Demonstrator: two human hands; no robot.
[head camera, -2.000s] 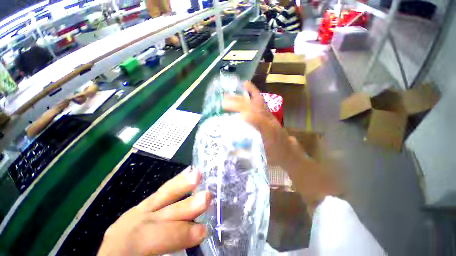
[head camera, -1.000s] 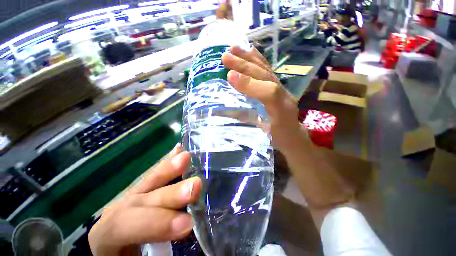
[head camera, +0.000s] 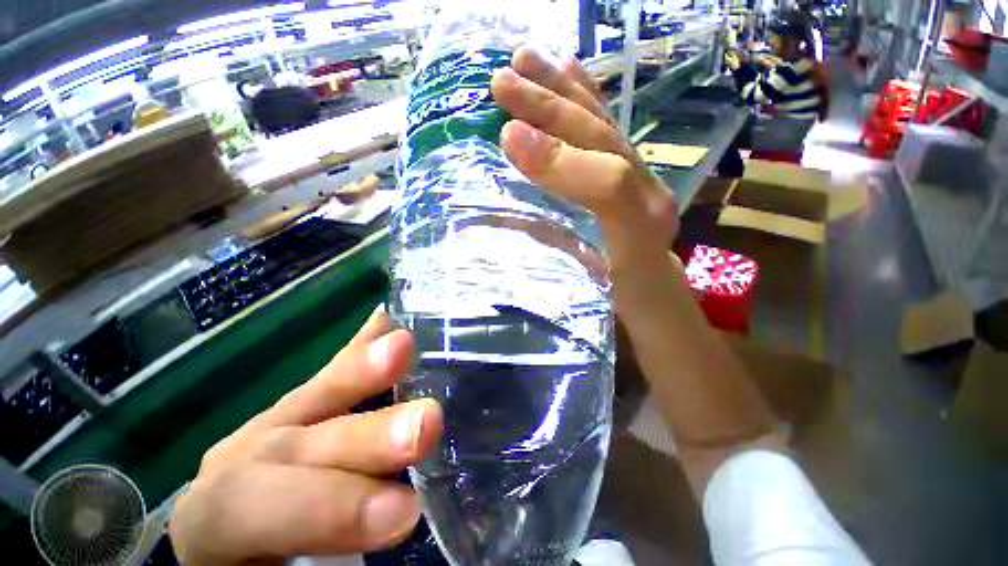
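Observation:
A large clear plastic water bottle (head camera: 503, 365) with a green label fills the middle of the view, bottom end nearest me and upper end cut off by the top edge. My right hand (head camera: 597, 166) is bare and wraps the bottle's right side at the label. My left hand (head camera: 321, 464) is bare and holds the bottle's lower left side with the fingertips. The bottle hides most of the bench behind it. A small part of a dark surface shows below my left hand.
A round desk fan (head camera: 88, 517) stands at the lower left. The green conveyor belt (head camera: 254, 365) runs behind my left hand. Neighbouring black trays (head camera: 238, 282) lie beyond it. Open cardboard boxes (head camera: 774, 210), a red stool (head camera: 724, 290) and a person in stripes (head camera: 787, 80) are on the right.
The view has swung up and left, bringing the fan and stacked cardboard into sight. The bottle stands higher in view, with its green label now clear. Both hands still hold it.

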